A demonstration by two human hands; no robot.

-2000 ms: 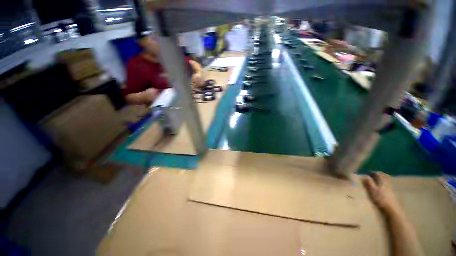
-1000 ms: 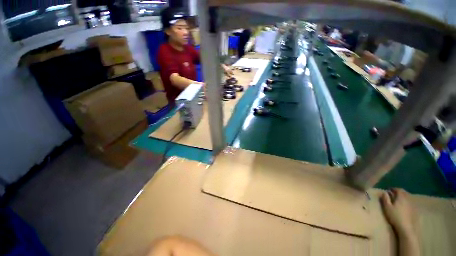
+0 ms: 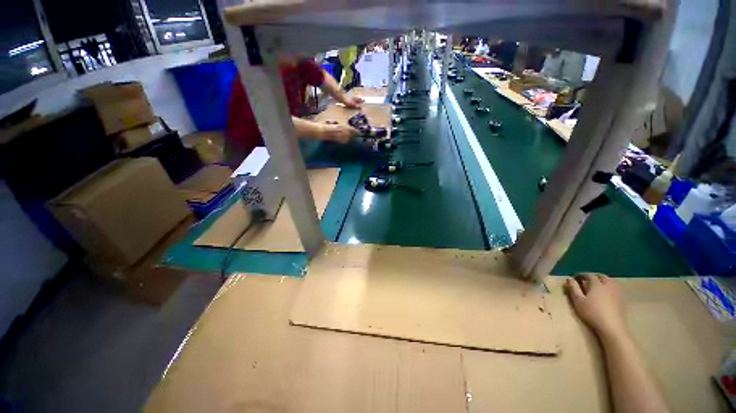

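Observation:
My right hand (image 3: 597, 302) rests on the brown cardboard sheet (image 3: 323, 371) at the right, beside the foot of the right frame post. Its fingers are bent over the far edge, and whether anything is under them cannot be seen. My left hand is out of the picture. A smaller cardboard piece (image 3: 428, 302) with a dark near edge lies in front of me. Beyond it, the green conveyor belt (image 3: 428, 218) carries several black corded units, the nearest (image 3: 378, 184) on the belt's left side.
Two pale frame posts (image 3: 292, 153) (image 3: 577, 153) hold a shelf (image 3: 444, 16) over the belt. A white box (image 3: 263, 198) with a dark cable stands at the left. A person in red (image 3: 242, 117) reaches over black units. Cartons (image 3: 129, 202) are at far left, blue bins (image 3: 702, 242) at right.
The view has shifted and is sharper. The left forearm or hand part seen at the bottom edge a second ago is gone. The other person's arms now reach to the belt's edge.

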